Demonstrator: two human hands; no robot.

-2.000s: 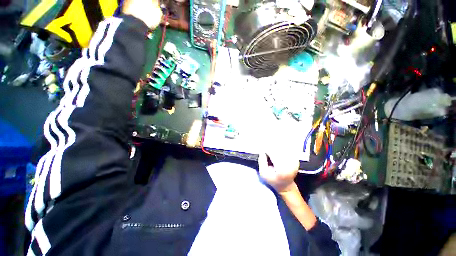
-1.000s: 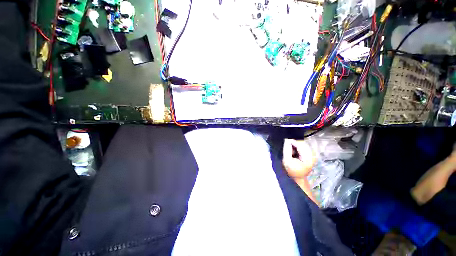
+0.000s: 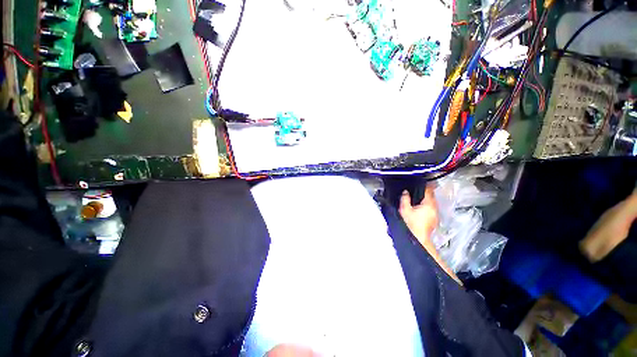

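Observation:
A small green circuit board [image 3: 288,128] lies on the white sheet [image 3: 328,77] near its front left, with a thin lead and a black plug [image 3: 234,115] running to its left side. My right hand [image 3: 421,213] is low, just below the bench edge, by the right side of my lap. Something dark shows at its fingers; whether it is held cannot be told. My left hand is not clearly visible; only the dark left sleeve shows at the left edge. A skin-coloured patch at the bottom centre edge is unclear.
More green boards [image 3: 423,57] lie on the upper sheet. A wire bundle [image 3: 454,111] and pale grid panel [image 3: 576,108] are at right. Black square pieces [image 3: 172,67] lie left. Clear bags [image 3: 464,237] hang below the bench. Another person's hand [image 3: 608,233] is at far right.
The view has tilted down and moved closer since the first frame. My left arm has come back from the upper left. My right hand has dropped from the sheet's front edge to below the bench.

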